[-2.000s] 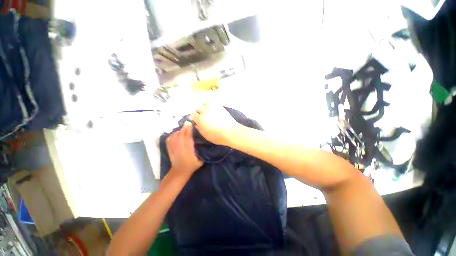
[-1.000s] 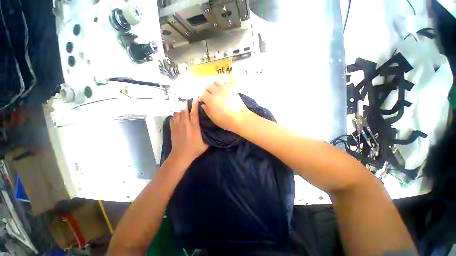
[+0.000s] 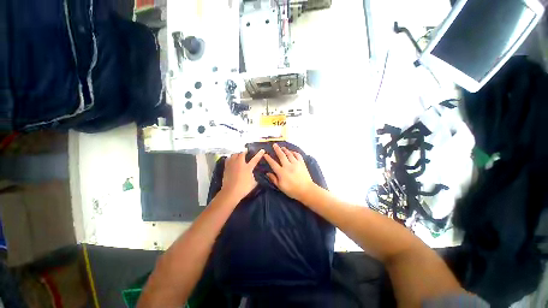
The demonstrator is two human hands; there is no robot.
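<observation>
A dark navy bag panel (image 3: 270,240) lies over the near table edge and my lap, its rounded top at the sewing machine. My left hand (image 3: 240,174) lies on the panel's upper left part, fingers pointing at the machine. My right hand (image 3: 289,174) lies on its upper right part, fingers spread, the thumb bent over a fold. Both hands press the fabric near its top edge. The white sewing machine (image 3: 204,90) stands beyond, with a yellow piece (image 3: 273,124) just past my fingertips. The needle point cannot be made out.
Navy panels with pale piping (image 3: 45,66) are piled at the left. Black webbing pieces (image 3: 414,150) lie tangled on the right of the table. A tilted screen (image 3: 484,39) stands at the upper right. Black fabric (image 3: 502,180) hangs at the right. A green bin (image 3: 137,295) is below left.
The view has shifted, showing the screen and more of the piled panels. My hands have gone from bunching the fabric close together to lying flatter and spread on it.
</observation>
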